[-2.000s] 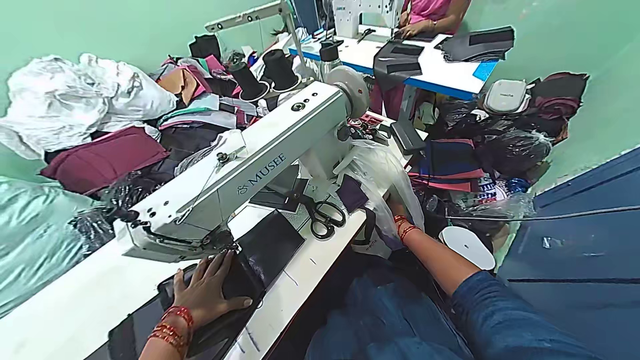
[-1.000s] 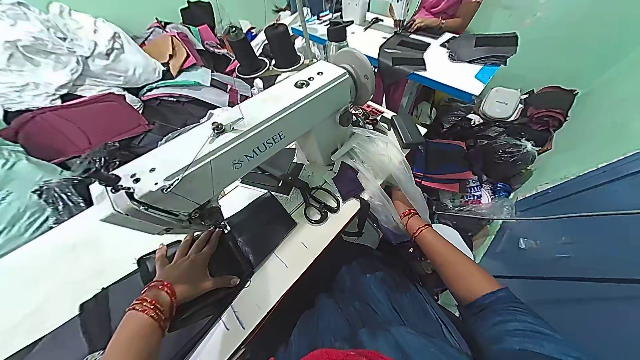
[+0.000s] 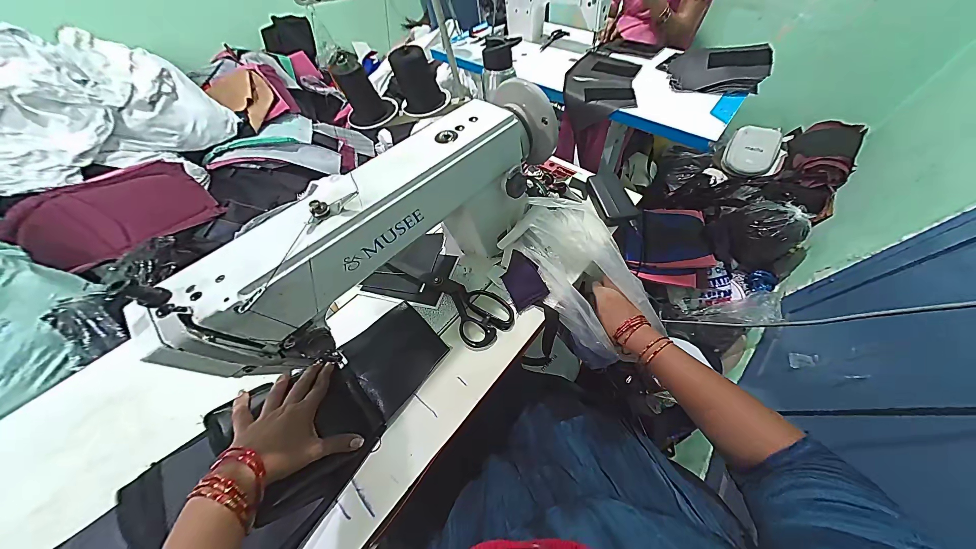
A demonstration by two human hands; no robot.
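Note:
My left hand (image 3: 286, 427) lies palm down with fingers spread on black fabric (image 3: 347, 404), close to the needle area of a white sewing machine (image 3: 396, 221). A smooth black panel (image 3: 396, 352) stretches right from the needle. My right hand (image 3: 614, 309) is at a clear plastic bag (image 3: 579, 248) beside the machine's base; its fingers are partly hidden, so whether it grips anything is unclear. Black-handled scissors (image 3: 476, 313) rest on the table between the machine's arm and the bag, next to a dark purple fabric piece (image 3: 524, 280).
Black thread cones (image 3: 419, 82) stand behind the machine. Fabric piles (image 3: 114, 210) and a white cloth bundle (image 3: 114, 99) lie at the left. Another person (image 3: 644, 23) sits at a second machine table (image 3: 663, 99). A blue door (image 3: 877, 381) and a cable are at the right.
The view has shifted somewhat. My left hand stays spread on the black fabric by the needle, and my right hand stays at the plastic bag; little else has plainly changed.

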